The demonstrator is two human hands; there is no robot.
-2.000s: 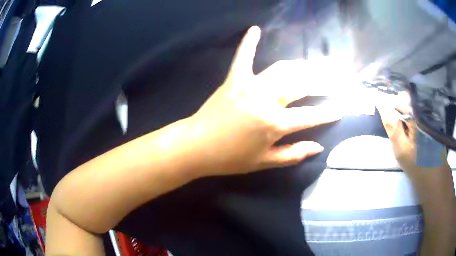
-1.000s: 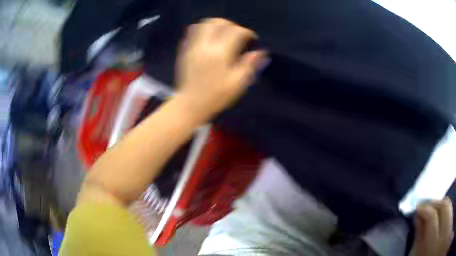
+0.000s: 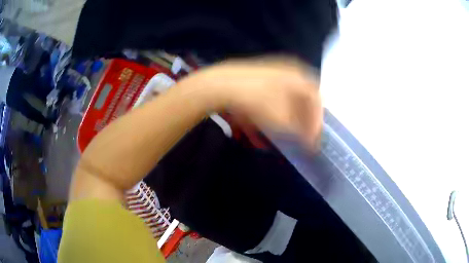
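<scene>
My left hand [image 3: 293, 105] is blurred, with curled fingers, at the near edge of the white table. I cannot tell whether it holds anything. A large black cloth [image 3: 205, 28] spreads across the top of the view, beyond my left forearm. More black cloth [image 3: 216, 185] lies below the forearm, over a red and white basket. A whitish piece [image 3: 280, 233] lies on this lower black cloth. My right hand is out of the picture.
The white table [image 3: 396, 97] is glaring at the right, with a printed ruler [image 3: 367, 192] along its curved-looking edge. A thin pale cord [image 3: 452, 208] lies at far right. The red basket [image 3: 115, 97] stands left of the table, with a cluttered floor beyond it.
The view has swung from the machine to the basket and table edge. The black cloth has moved off the table's near part. My left hand has moved right; my right hand has left the picture.
</scene>
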